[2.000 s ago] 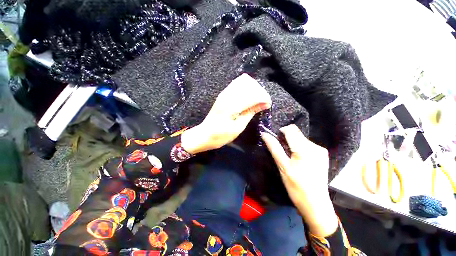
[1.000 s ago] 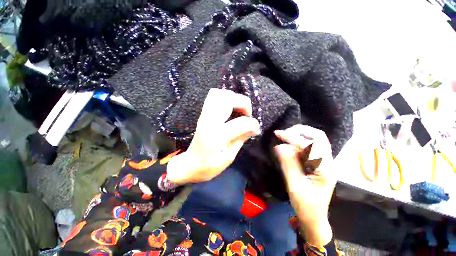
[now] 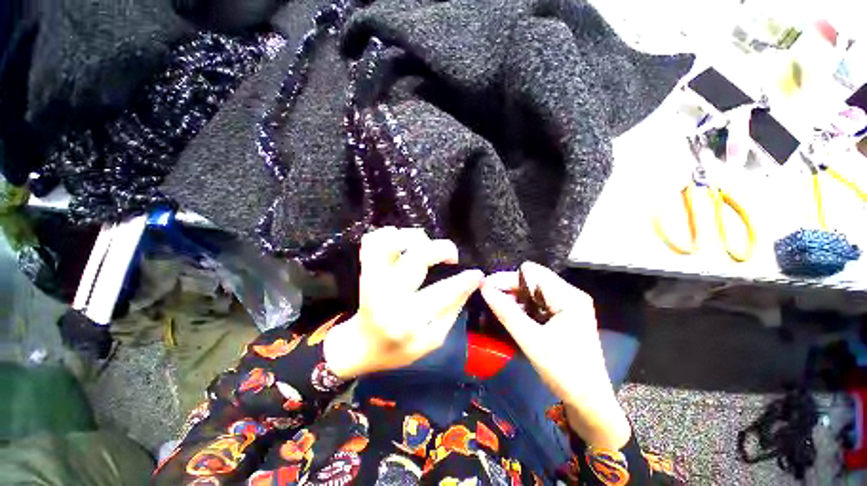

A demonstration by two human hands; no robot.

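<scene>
A dark grey speckled garment (image 3: 456, 142) lies over the table's edge and hangs toward the lap. A black-and-white flecked braid trim (image 3: 404, 171) runs along its edge, and more of it lies in a loop on the left. My left hand (image 3: 404, 299) is closed on the garment's edge, where the trim meets the fingers. My right hand (image 3: 547, 318) is just right of it, thumb and index fingertips pinched together and touching or almost touching the left fingertips. A needle or thread between them is too small to make out.
A dark heap with glittery trim (image 3: 143, 133) lies at upper left. On the white table (image 3: 637, 209) at right are orange-handled scissors (image 3: 703, 214), a dark blue speckled bundle (image 3: 816, 252) and two black rectangles (image 3: 772, 135). A clear plastic bag (image 3: 271, 289) hangs below the table at left.
The view has shifted, so the garment and table stand higher and further left. My right hand, apart from my left hand a second ago, is now fingertip to fingertip with it at the garment's edge.
</scene>
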